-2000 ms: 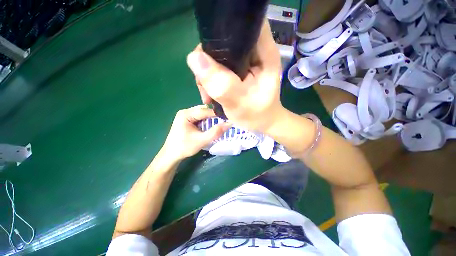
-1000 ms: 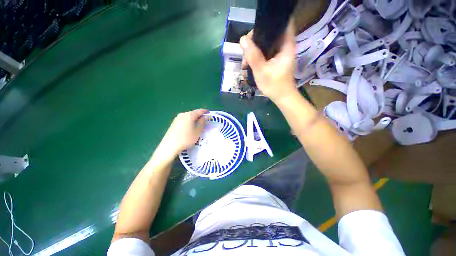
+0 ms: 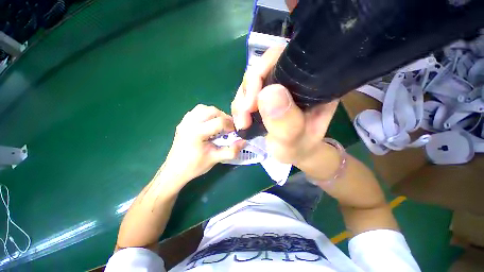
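Observation:
My right hand (image 3: pixel 289 114) is shut around the thick black electric screwdriver (image 3: pixel 339 53), which slants from the upper right. Its lower end is close to my left fingers; the tip is hidden. My left hand (image 3: pixel 196 141) grips the white slotted fan head (image 3: pixel 247 155) by its near side, under the screwdriver. Most of the fan head is hidden by both hands. The white clip stand (image 3: pixel 277 170) shows just right of the fan head, near the bench edge. Whether the two touch is hard to tell.
The white-and-blue screw feeder (image 3: pixel 268 24) stands behind my right hand. A large cardboard box (image 3: pixel 424 172) of clip stands (image 3: pixel 448 147) is at right. A thin white cable (image 3: pixel 9 234) and a grey bracket (image 3: pixel 11 156) lie at left on the green bench (image 3: pixel 106 117).
The screwdriver and my right hand have come from beside the feeder down to the fan head. My left hand has turned the fan head, and it now shows edge-on.

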